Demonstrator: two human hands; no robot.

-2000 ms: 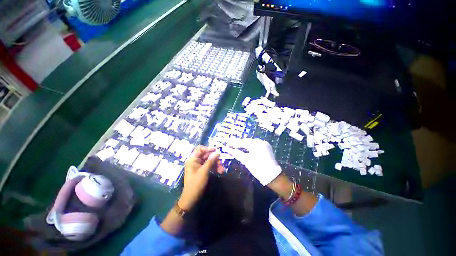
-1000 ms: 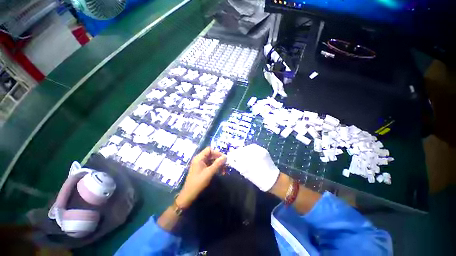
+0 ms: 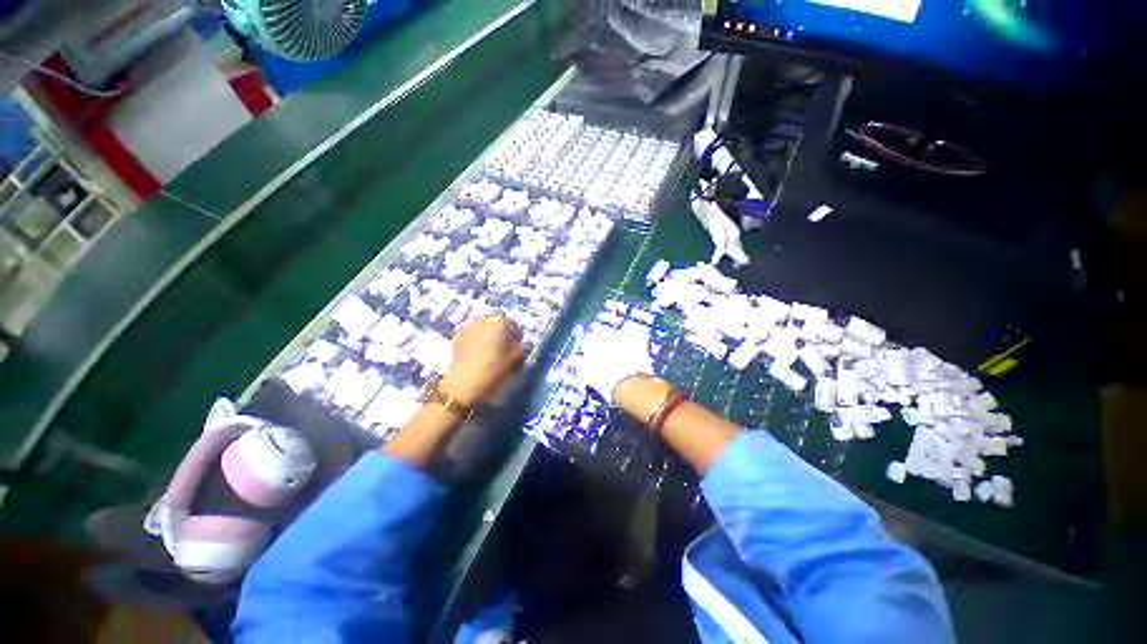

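Note:
My bare left hand [image 3: 486,357] is over the near part of the large blister tray [image 3: 415,315], its fingers curled; whether it holds a part cannot be told. My gloved right hand [image 3: 609,356] is over the shiny small-part tray [image 3: 572,418], which has short rows of white and bluish pieces. Its fingertips blend with the white parts, so its grip cannot be told. A heap of small white pieces [image 3: 818,352] lies to the right of my right hand.
A second blister tray [image 3: 585,157] with tight rows lies beyond the first, with dark grey plastic film [image 3: 648,57] at its far end. A pink and white cat-ear headset [image 3: 233,491] lies at the left. A cable bundle [image 3: 730,201], a monitor [image 3: 906,38] and a fan [image 3: 308,19] stand behind.
My hands were together over the near end of the small-part tray and have parted. My left hand has moved left over the large blister tray; my right hand has moved farther up the small-part tray.

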